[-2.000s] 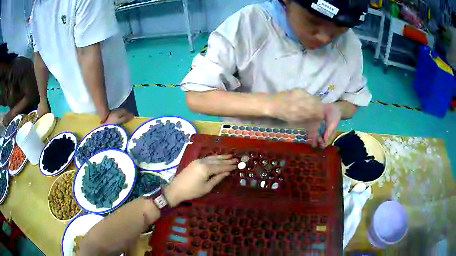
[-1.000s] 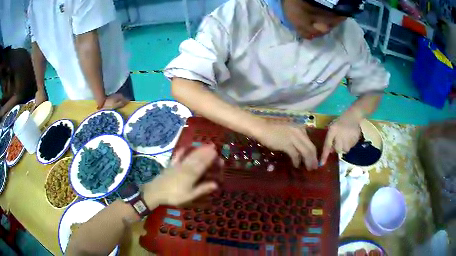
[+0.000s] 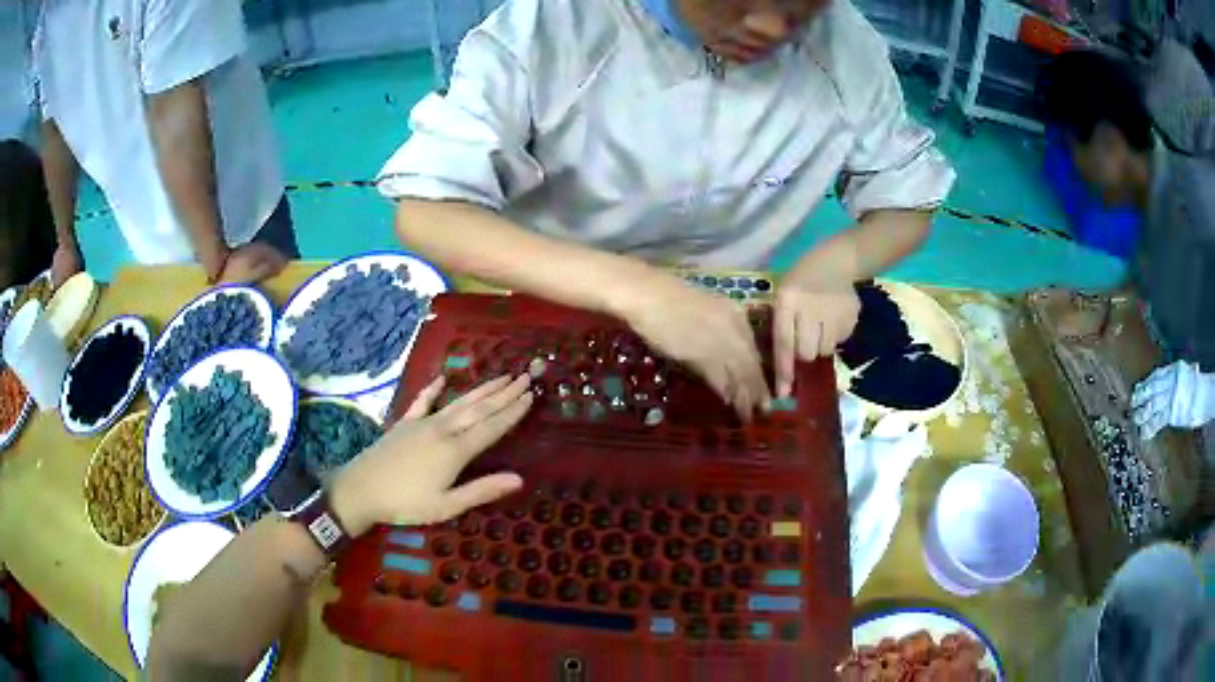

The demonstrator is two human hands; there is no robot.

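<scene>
A dark-red tray (image 3: 626, 460) with two keyboard-shaped fields of holes lies in front of me. My left hand (image 3: 440, 460), with a watch on the wrist, is over the tray's left part, palm down, fingers apart and nothing seen in it. Its fingertips are beside small shiny discs (image 3: 610, 373) scattered on the upper field. The lower field holds some blue bars, a long dark bar and a pale yellow piece (image 3: 786, 529). My right hand is not in view.
A person opposite has both hands on the tray's upper right. Plates of teal (image 3: 220, 433), grey-blue (image 3: 353, 324) and black pieces stand left. A black-piece bowl (image 3: 937, 380), lilac cup (image 3: 982, 526), orange-red plate (image 3: 919, 653), cardboard box (image 3: 1066, 440) and another person's gloved hand are right.
My left hand has come down from a blurred, raised position to the tray's left part. The view has shifted, showing the cardboard box and a person at right. The opposite person's hands remain over the tray.
</scene>
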